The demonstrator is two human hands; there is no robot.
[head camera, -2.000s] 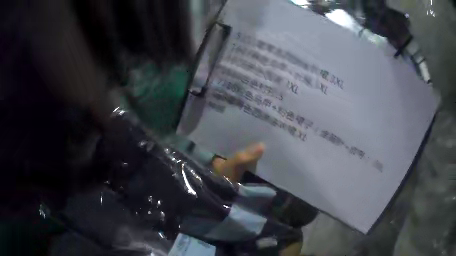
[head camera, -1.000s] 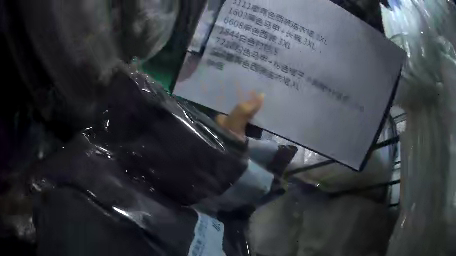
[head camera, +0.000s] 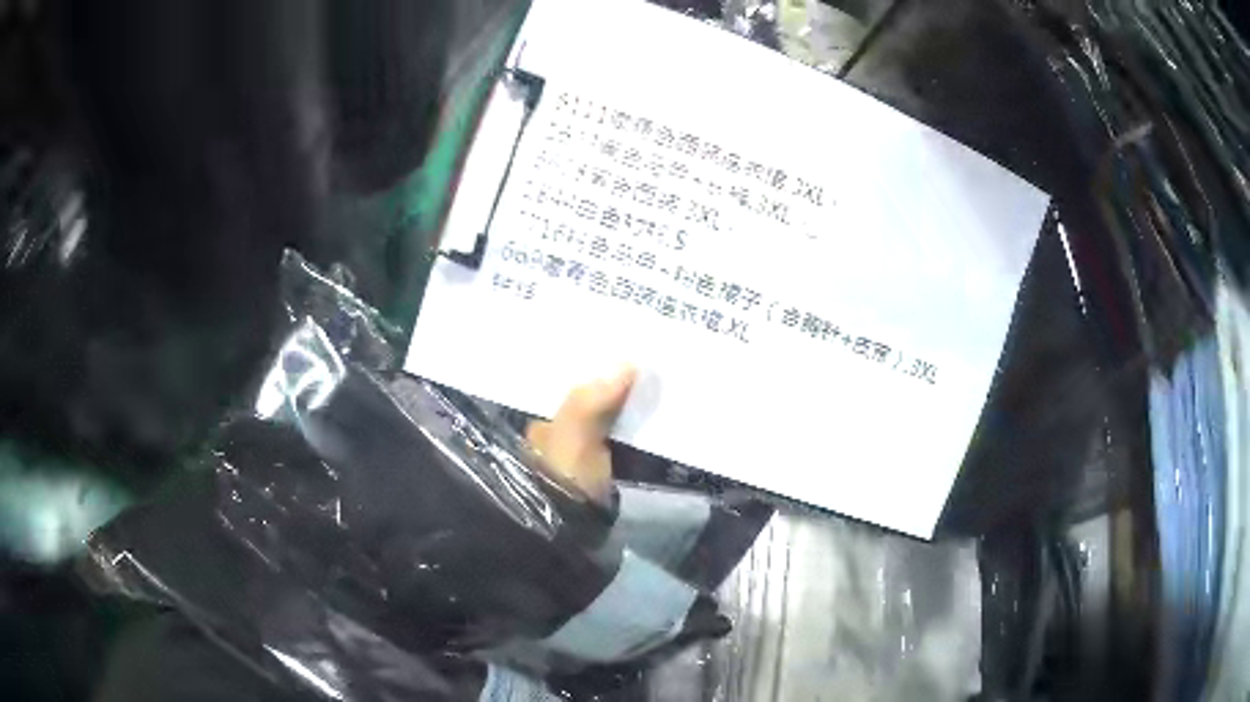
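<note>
A white printed pick list [head camera: 781,398] lies on a dark clipboard [head camera: 489,172], tilted, with its black metal clip at the left short edge. My left hand [head camera: 581,436] grips the clipboard's lower edge. Its thumb lies on the sheet and its other fingers are hidden. Black garments in clear polybags [head camera: 398,507] lie below and left of the clipboard, against this hand, with pale blue-white bands and a white label [head camera: 524,684] at the bottom edge. How they are held is hidden. My right hand is not in view.
Covered garments [head camera: 1190,412] hang in long rows along the right side, some light blue. Pale grey packets in clear plastic [head camera: 864,603] show below the clipboard. The left side is dark and blurred, with patches of green floor.
The view has shifted and the sheet looks brighter and sharper. The whole clip shows again. My left hand keeps its grip on the clipboard, and the black packets remain beside it.
</note>
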